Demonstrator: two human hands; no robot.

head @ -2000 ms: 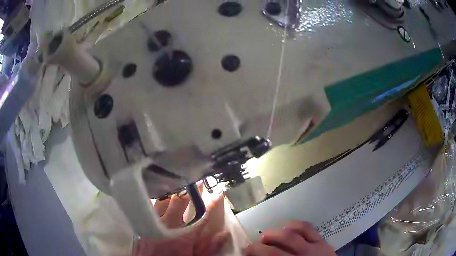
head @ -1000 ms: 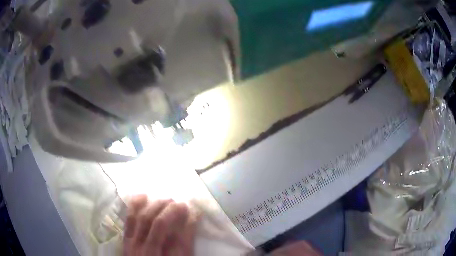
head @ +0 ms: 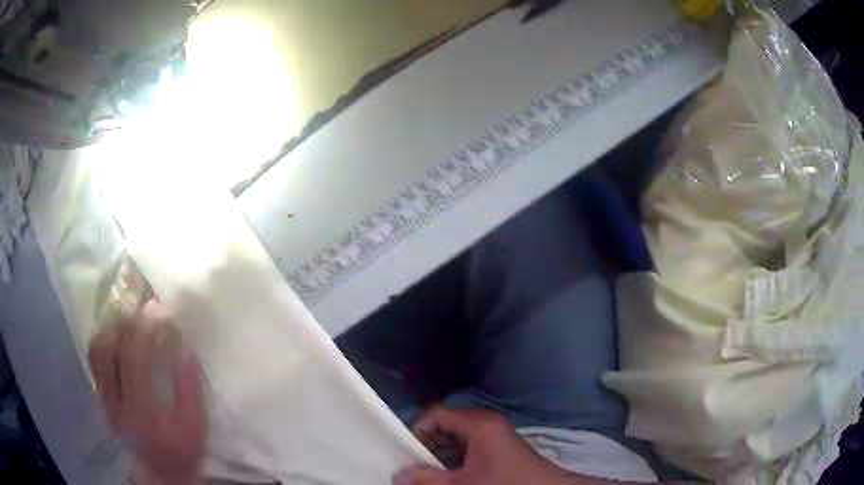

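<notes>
A cream cloth panel (head: 275, 350) runs from the glare at the needle area down over the table's front edge towards me. The sewing machine's head (head: 76, 66) is cut off at the top left, and glare hides its needle and presser foot. My left hand (head: 152, 388), blurred, lies at the panel's left edge with its fingers on or beside the cloth; I cannot tell if it grips. My right hand (head: 483, 450) holds the panel's lower right corner between thumb and fingers, below the table edge.
A measuring scale (head: 474, 161) runs along the white table's (head: 398, 142) front edge. Cream pieces in clear plastic (head: 748, 208) stand at the right beside the wearer's lap (head: 531, 303). Part of a yellow box (head: 699, 8) shows at the top right. Loose cream cloth (head: 81, 237) lies left of the panel.
The view has swung down, so the machine head has shifted to the upper left. More of the panel shows. My left hand has moved to its left edge, and my right hand is now visible holding its corner.
</notes>
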